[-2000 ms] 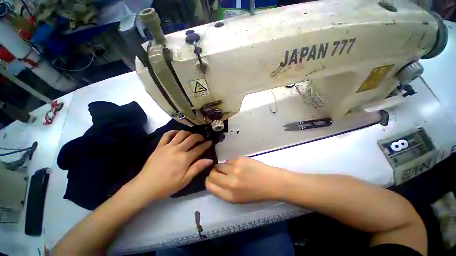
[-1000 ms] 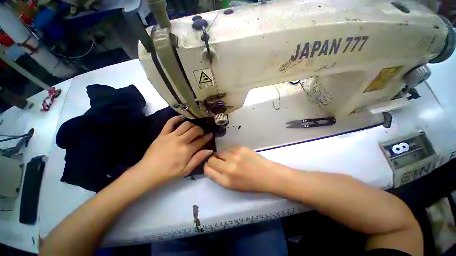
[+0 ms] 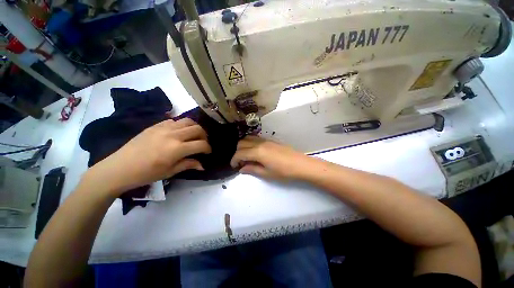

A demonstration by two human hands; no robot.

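Note:
A black garment [image 3: 127, 124] lies bunched on the table left of the needle and runs under the head of the cream sewing machine [image 3: 349, 53]. A white tag [image 3: 151, 193] shows at its lower edge beneath my left wrist. My left hand [image 3: 166, 149] lies flat on the cloth with its fingers a little spread, left of the presser foot. My right hand [image 3: 267, 160] holds the cloth's right edge with curled fingertips, just below the presser foot [image 3: 251, 126]. The needle point is too small to make out.
Dark thread snips [image 3: 354, 126] lie on the machine bed [image 3: 298, 132]. A grey inset tray [image 3: 462, 163] with white round parts is at the right. A long black slab [image 3: 51, 197] and a small red item [image 3: 70, 108] lie at the left. Loose thread hangs under the machine arm.
My left hand has moved left, away from the presser foot, uncovering more black cloth. The white tag now shows. My right hand has shifted slightly up with the camera view.

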